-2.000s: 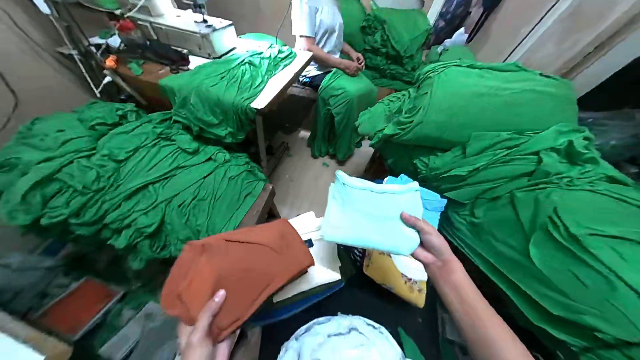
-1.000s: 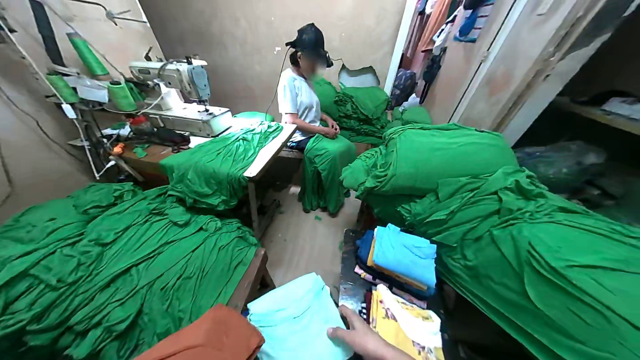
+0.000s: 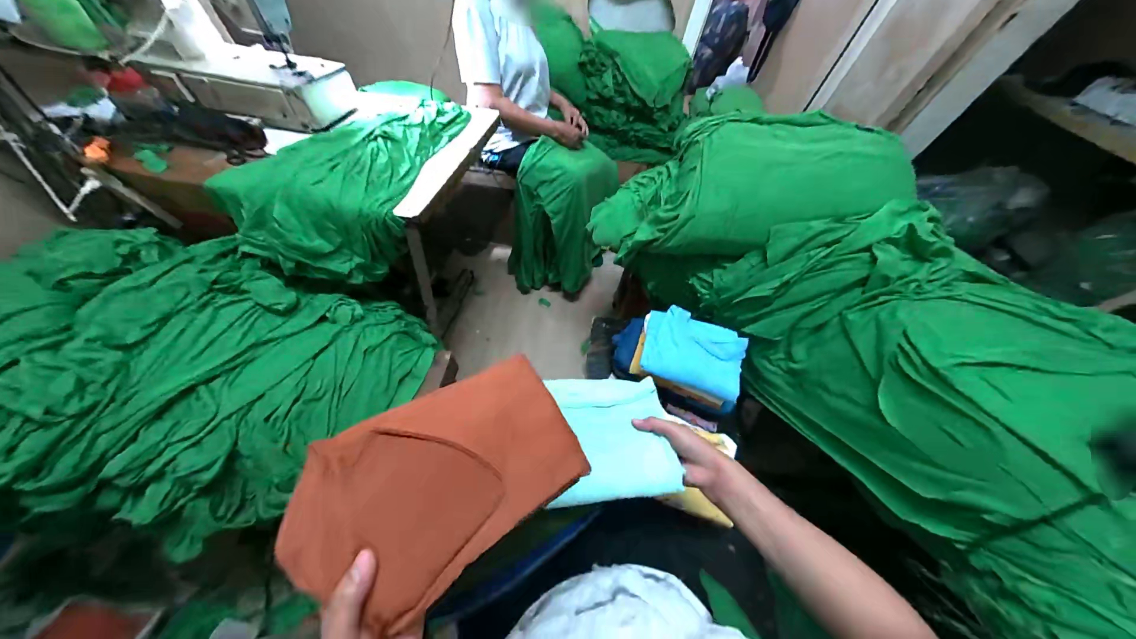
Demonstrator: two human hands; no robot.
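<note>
My left hand (image 3: 355, 599) grips the lower left corner of a folded rust-orange cloth (image 3: 426, 488), thumb on top. To its right, my right hand (image 3: 697, 453) holds a folded pale aqua cloth (image 3: 617, 444) by its right edge. The orange cloth overlaps the left side of the aqua one. Just beyond my right hand lies a stack with a folded bright blue cloth (image 3: 694, 351) on top, and a yellow patterned cloth (image 3: 697, 508) shows partly beneath the aqua one. A white bundled cloth (image 3: 621, 608) is at the bottom of the view.
Green fabric heaps lie at the left (image 3: 195, 373) and along the right (image 3: 1003, 382). A sewing machine (image 3: 266, 89) stands on a table at the upper left, with green fabric (image 3: 346, 186) over the table. A seated person (image 3: 510, 71) has green fabric over the lap. Floor (image 3: 524, 319) shows between the heaps.
Since one second ago, the orange and aqua cloths have come up fully into view, and the orange one now overlaps the aqua one; two seconds ago they were apart. The view has tilted down.
</note>
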